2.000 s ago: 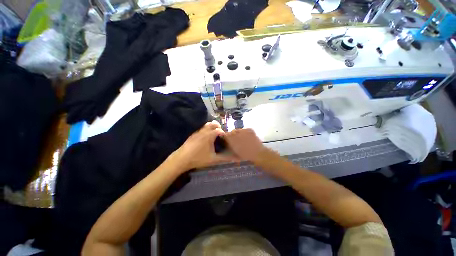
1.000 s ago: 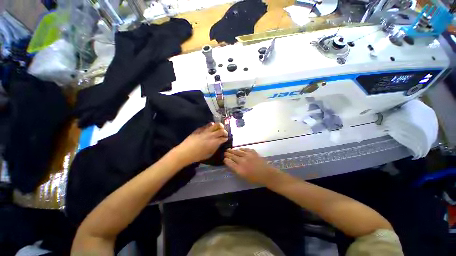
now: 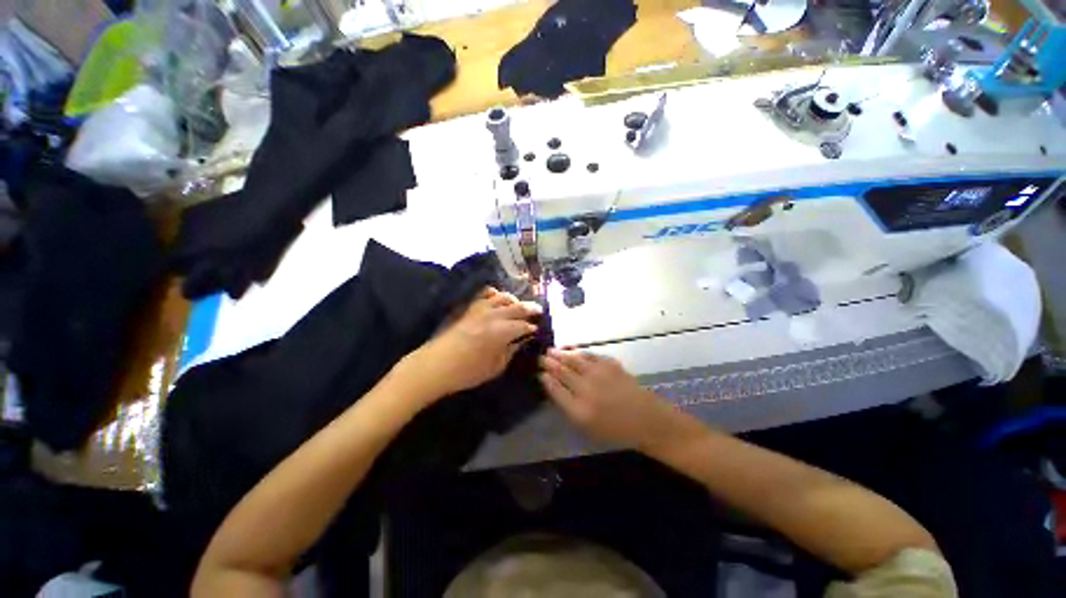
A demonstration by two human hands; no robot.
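A large black garment piece (image 3: 316, 356) lies under the needle and spreads left over the white table and down its front edge. My left hand (image 3: 485, 339) rests on the cloth, fingertips just in front of the presser foot (image 3: 538, 280). My right hand (image 3: 596, 391) has its fingertips on the cloth's right edge, a little nearer me. Whether the fingers pinch the cloth or only press it is hard to see. The white sewing machine (image 3: 701, 175) with a blue stripe stands behind the hands. The fingertips partly hide the seam.
Long black panels (image 3: 316, 140) lie behind left. A black cut piece (image 3: 567, 47) is on the brown board. Grey scraps (image 3: 772, 280) lie against the machine. White pads (image 3: 982, 310) are at its right end. A black pile (image 3: 88, 304) and plastic bags (image 3: 129, 140) are far left.
The hands, close together at the needle two seconds ago, are now apart, the right hand nearer me. The cloth has shifted toward me and bunched under the left hand, baring more white table behind.
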